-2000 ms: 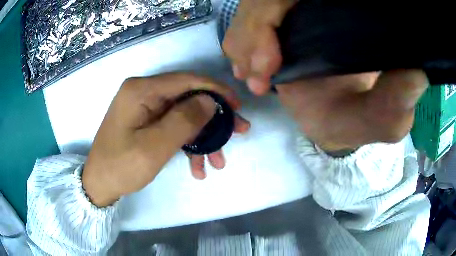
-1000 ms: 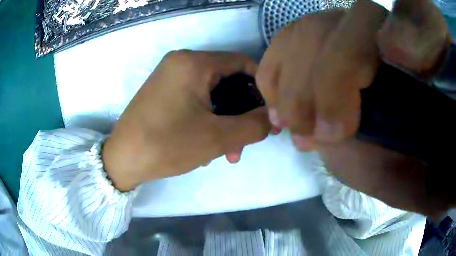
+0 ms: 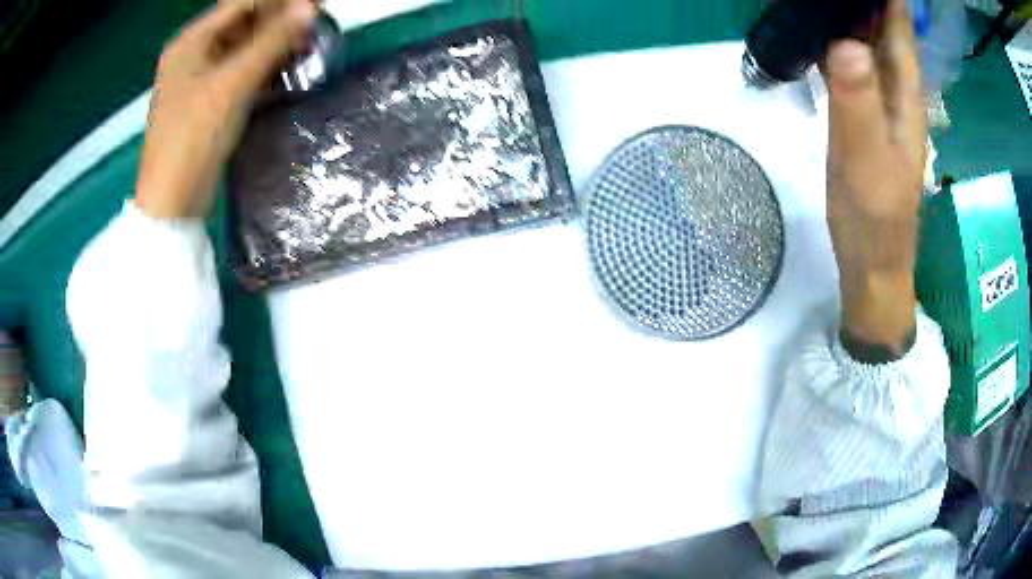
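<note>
My left hand [image 3: 215,96] is at the upper left, beyond the tray's left end, blurred, with its fingers on a small round dark part [image 3: 311,57] that shines. My right hand [image 3: 877,170] is raised at the upper right, its thumb and fingers around a thick black handheld tool [image 3: 798,40] with its end pointing left. A dark rectangular tray [image 3: 560,181] of loose silvery pieces lies at the upper left. A round grey perforated plate [image 3: 639,243] lies right of it, its right part covered with tiny shiny grains.
Tray and plate rest on a white mat [image 3: 509,407] over a green bench [image 3: 255,373]. A green box [image 3: 990,283] with white labels stands at the right, beside my right sleeve. A pale curved strip [image 3: 79,170] runs along the left behind my left hand. Clear plastic shows at the upper right.
My hands have moved apart: the left went up and left with the round part, the right up and right with the black tool. The view now shows more of the tray and plate.
</note>
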